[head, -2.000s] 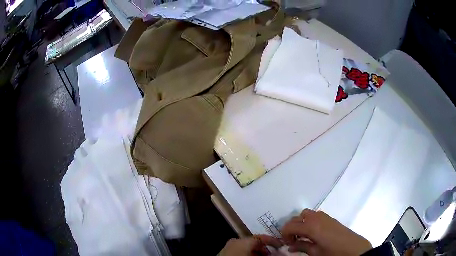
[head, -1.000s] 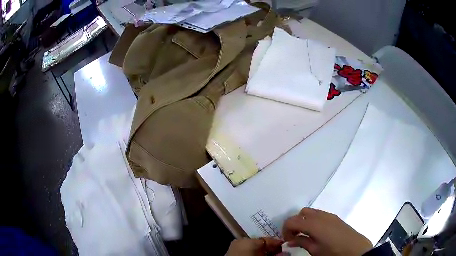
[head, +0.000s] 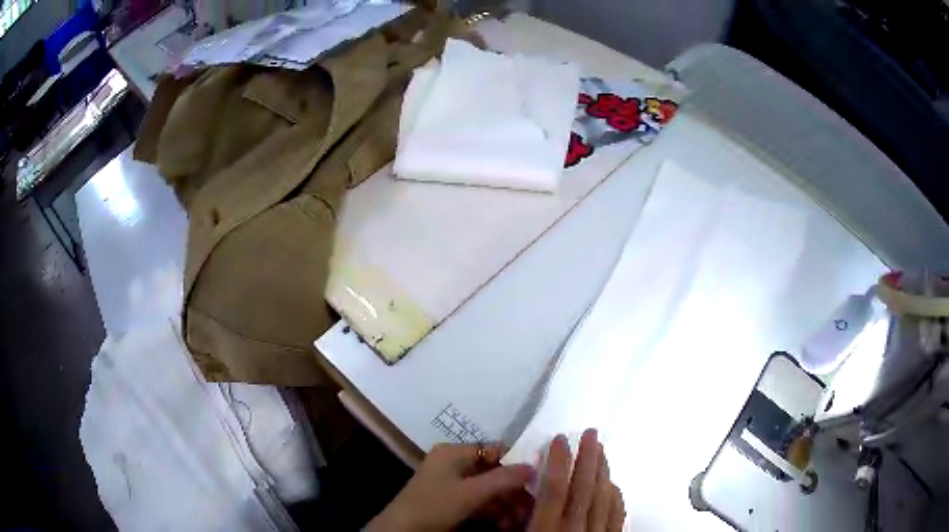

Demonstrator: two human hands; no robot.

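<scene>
A long white fabric panel (head: pixel 666 281) lies on the white machine table, its near end at my hands. My left hand (head: pixel 453 494) is at the bottom centre and pinches the near corner of the panel between thumb and fingers. My right hand (head: pixel 581 494) is beside it on the right, its straight fingers together over the panel's near edge. Its thumb is hidden and the lower hand is cut off by the frame. The metal needle plate (head: pixel 765 442) is uncovered to the right of my hands, with the presser foot area (head: pixel 806 452) at its right side.
A folded white stack (head: pixel 484 125) sits on a pale board (head: pixel 458 239), beside a red-printed bag (head: pixel 619 114). A brown garment (head: pixel 260 249) with papers (head: pixel 291 36) is heaped left. Loose white pieces (head: pixel 172 436) lie lower left. A tape roll (head: pixel 916 301) is far right.
The view has shifted right, bringing the needle plate and tape roll further into view. My right hand's fingers have straightened from a bent pinch. The panel's near end now shows at my hands.
</scene>
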